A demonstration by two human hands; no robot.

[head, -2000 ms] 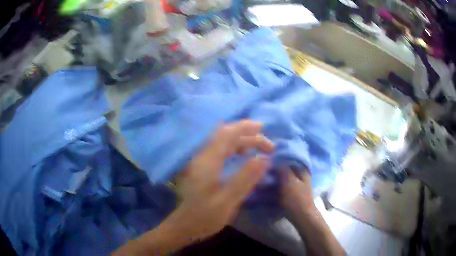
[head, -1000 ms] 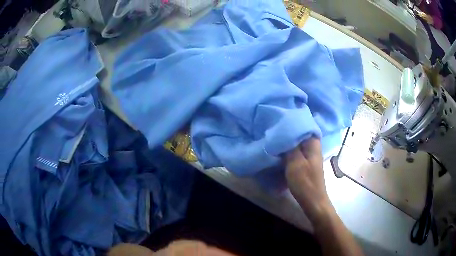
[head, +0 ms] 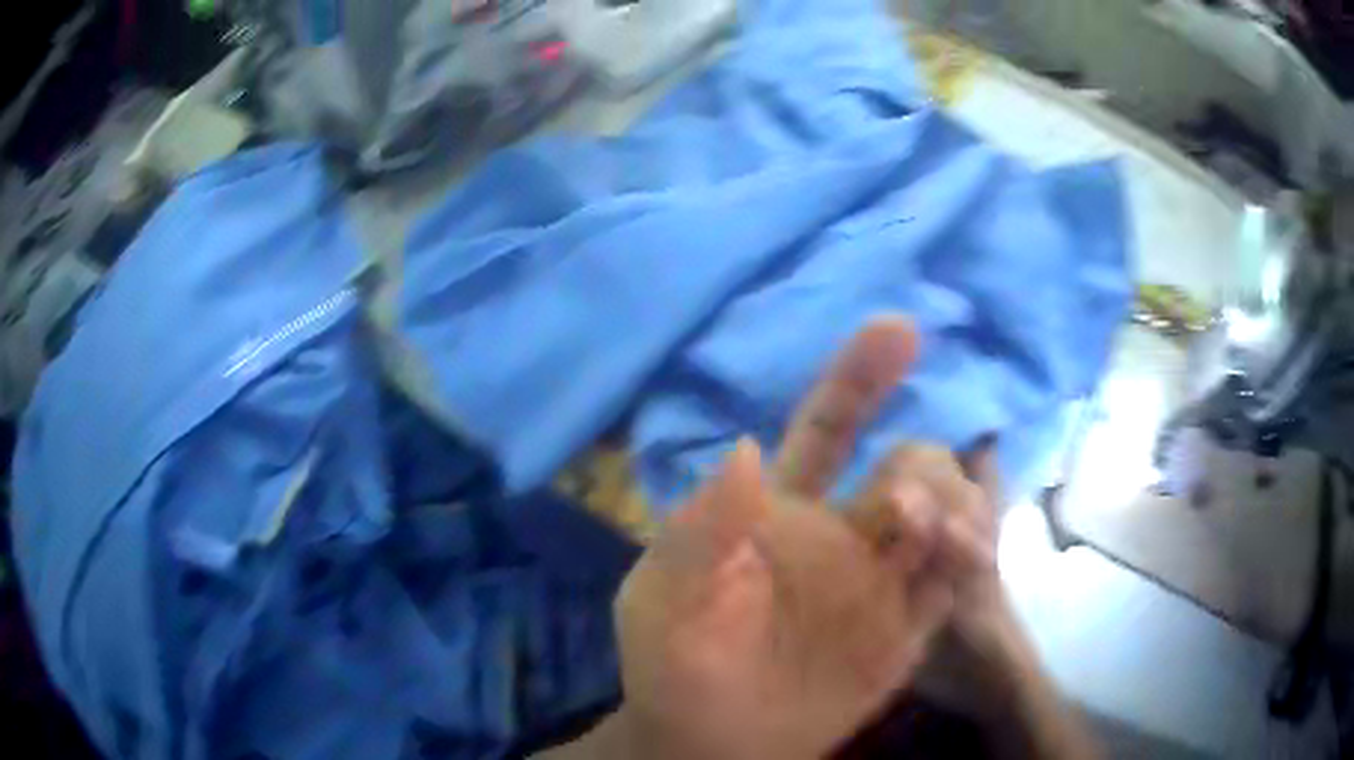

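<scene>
The light blue garment [head: 594, 282] lies heaped across the white table. My left hand [head: 772, 594] is in front of its near edge, blurred, palm partly turned up, with the index finger extended and the thumb apart; its other fingers meet my right hand. My right hand [head: 980, 549] is behind it, at the garment's near right edge, mostly hidden by my left hand. Whether its fingers pinch the cloth is hidden and blurred.
A bundle of blue garments [head: 164, 386] hangs at the left, below table height. The sewing machine head [head: 1292, 371] is at the right, with its lamp [head: 1255, 282] glaring. Patterned tape [head: 609, 487] is on the table's left edge. Dark scissors [head: 1301, 668] lie at the lower right.
My left hand has come up from the bottom edge to my right hand. The view has shifted, so the garment and machine sit lower and further right. The garment keeps roughly the same heap.
</scene>
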